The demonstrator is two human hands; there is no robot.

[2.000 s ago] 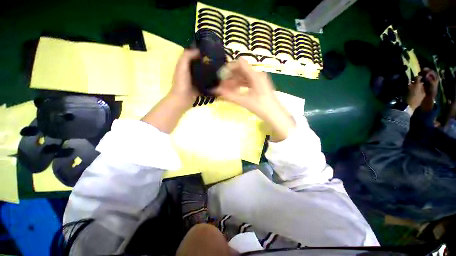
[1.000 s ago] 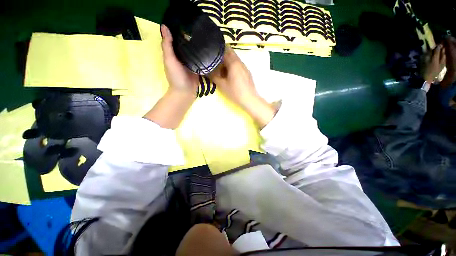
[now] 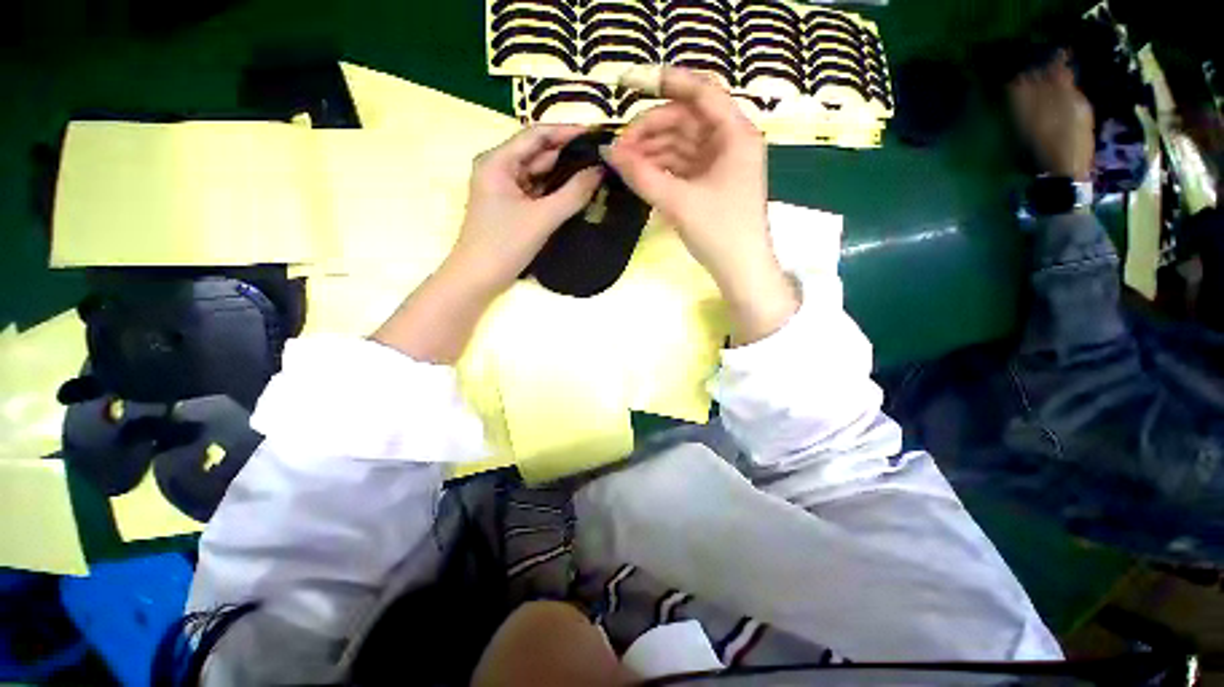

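A black oval shell [image 3: 591, 252] hangs below my hands over the yellow backing paper, with a small yellow-showing cut-out near its middle. My left hand [image 3: 517, 201] grips its upper left part. My right hand [image 3: 691, 168] is at its upper right edge with thumb and index finger pinched together; whether they hold the shell or a strip cannot be told. A pale cover shows on a raised fingertip of that hand. The sticker sheet [image 3: 691, 47] with rows of black arcs lies just beyond my hands.
Dark shells [image 3: 208, 456] lie at the left beside a boxier dark piece [image 3: 181, 336]. Yellow backing sheets [image 3: 188, 195] spread over the green bench [image 3: 926, 228]. A blue stool [image 3: 128, 611] is at the lower left. Another person's hand [image 3: 1054, 128] and denim sleeve are at the right.
The shell has been turned and lowered, so its cut-out face now shows below my hands. My right hand has moved from beneath the shell to its upper edge, fingers raised.
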